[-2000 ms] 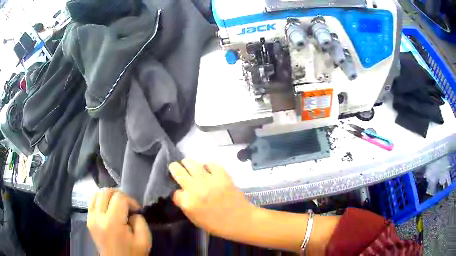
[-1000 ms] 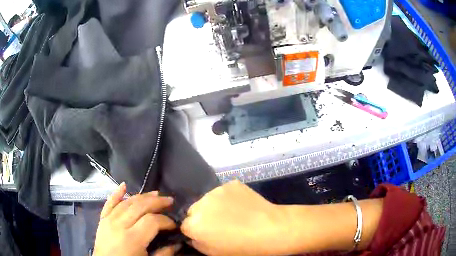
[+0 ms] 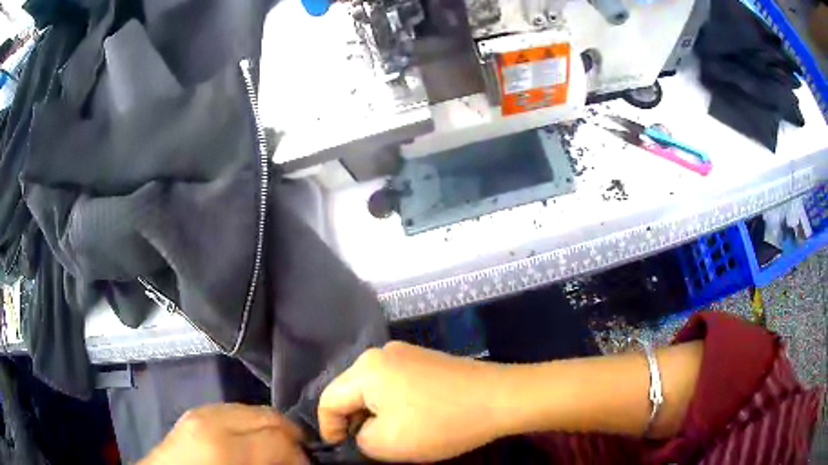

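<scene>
The dark grey zip garment [image 3: 200, 218] is heaped left of the overlock machine [image 3: 436, 82] and hangs over the table's front edge. Its silvery zipper [image 3: 261, 200] curves down its right side, with the zip pull near the lower left. My right hand [image 3: 409, 400] grips the garment's lower end below the table edge, fingers curled. My left hand [image 3: 227, 440] holds the same end just left of it and is partly cut off by the bottom edge. The cloth between the fingers is mostly hidden.
A grey rectangular plate [image 3: 490, 182] lies before the machine. Thread snips [image 3: 667, 148] with pink and blue handles lie right of it, among black trimmings. Black cut pieces [image 3: 749, 77] are stacked at the right. A blue basket [image 3: 717, 263] stands beyond the table's right front edge.
The garment has been turned so its zipper faces up, and its lower end drawn over the edge. My hands have come together lower down. The view has shifted, so the machine sits higher.
</scene>
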